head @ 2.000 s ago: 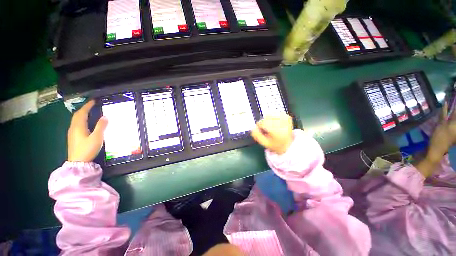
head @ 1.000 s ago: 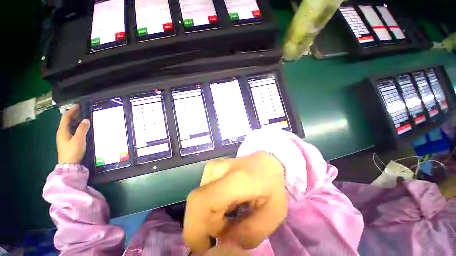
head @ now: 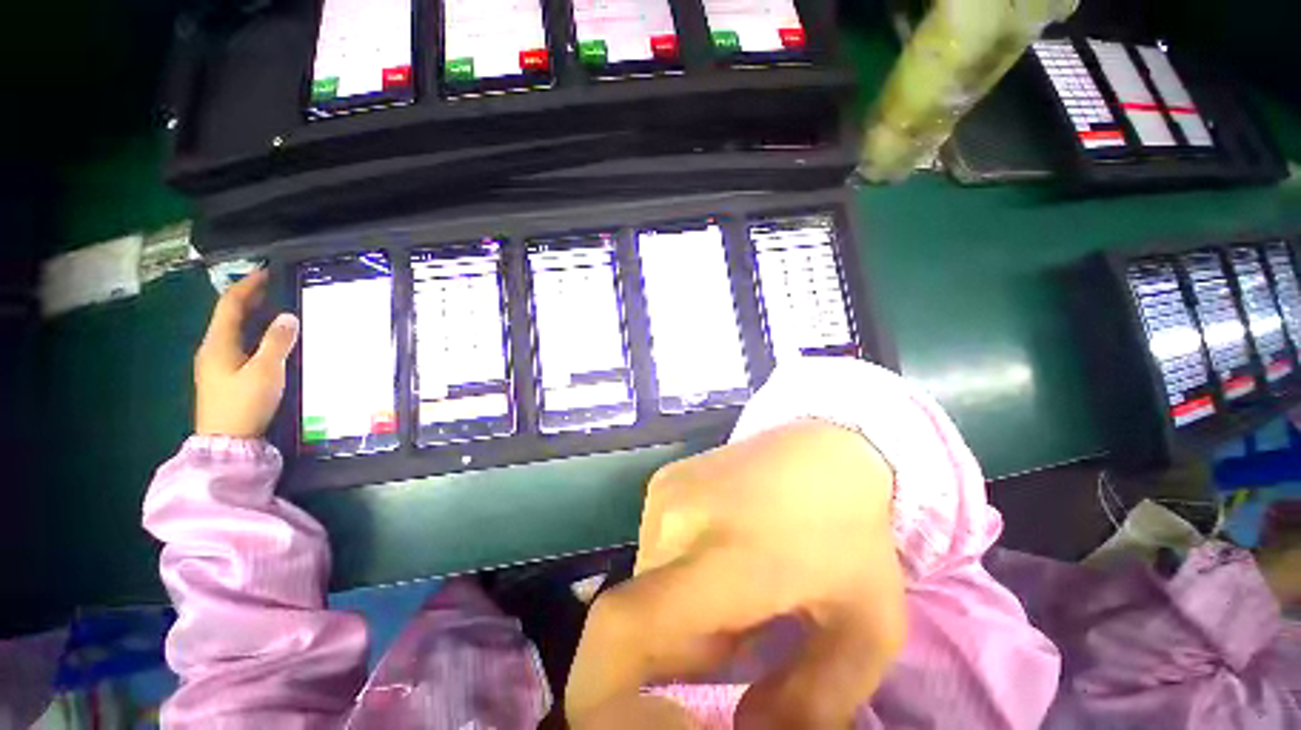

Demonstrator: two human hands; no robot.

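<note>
A long black phone tray (head: 528, 454) lies on the green bench mat with several smartphones side by side, screens lit white. The leftmost phone (head: 347, 350) shows small green and red blocks at its bottom. My left hand (head: 246, 357) grips the tray's left end, thumb on the rim beside this phone. My right hand (head: 756, 571) is large and blurred, close to the camera in front of the tray, fingers curled. Its fingertips are partly hidden and I cannot tell if it holds anything. My right sleeve covers the tray's front right corner.
Behind lies a stacked black tray (head: 500, 136) with more lit phones. A pole in yellowish film (head: 949, 86) stands right of it. Two more trays with phones lie at right, the nearer one (head: 1151, 371) by a neighbour's pink sleeve. A pale strip (head: 93, 275) is at left.
My right hand has left the rightmost phone and come back towards the camera, shifting slightly right in the last second. My left hand has stayed at the tray's left end.
</note>
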